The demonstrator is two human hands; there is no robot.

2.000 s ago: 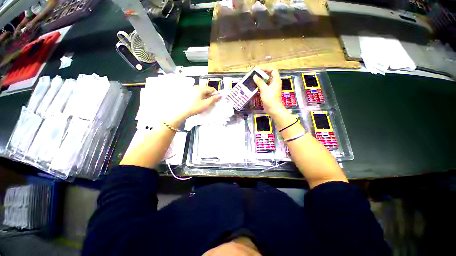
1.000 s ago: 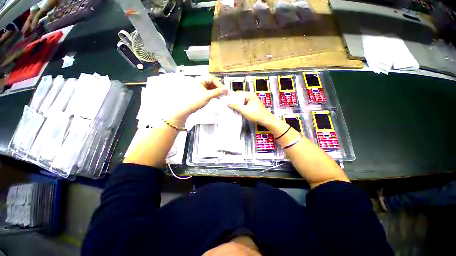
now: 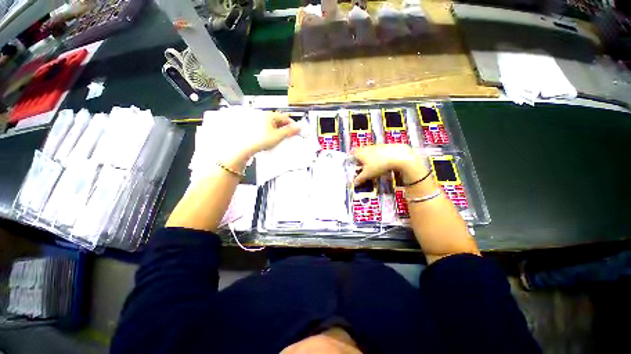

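My left hand [image 3: 273, 135] pinches the edge of a white protective sleeve [image 3: 280, 159] above the left part of the clear blister tray [image 3: 477, 200]. My right hand [image 3: 387, 162] is over the tray's front row, thumb and fingers apart at the top of a keypad phone [image 3: 367, 207] lying in its pocket. Whether they grip it is hard to see. Other yellow-framed phones with red keypads lie in both rows, such as one at the back right [image 3: 432, 124]. Bagged white sleeves [image 3: 322, 193] lie in the front-left pockets. The pile of empty sleeves [image 3: 214, 138] is partly behind my left forearm.
Stacked trays of bagged phones [image 3: 90, 173] stand at far left. A metal post [image 3: 204, 52] and small fan [image 3: 194, 69] are behind the sleeves. A yellow-brown board [image 3: 387, 69] lies behind the tray. A thin white cord [image 3: 239, 242] hangs at the bench edge.
The phone held earlier went into a sleeve, and a white bagged item now lies in the front-left pockets. My hands have moved apart, the right one to a front-row phone.
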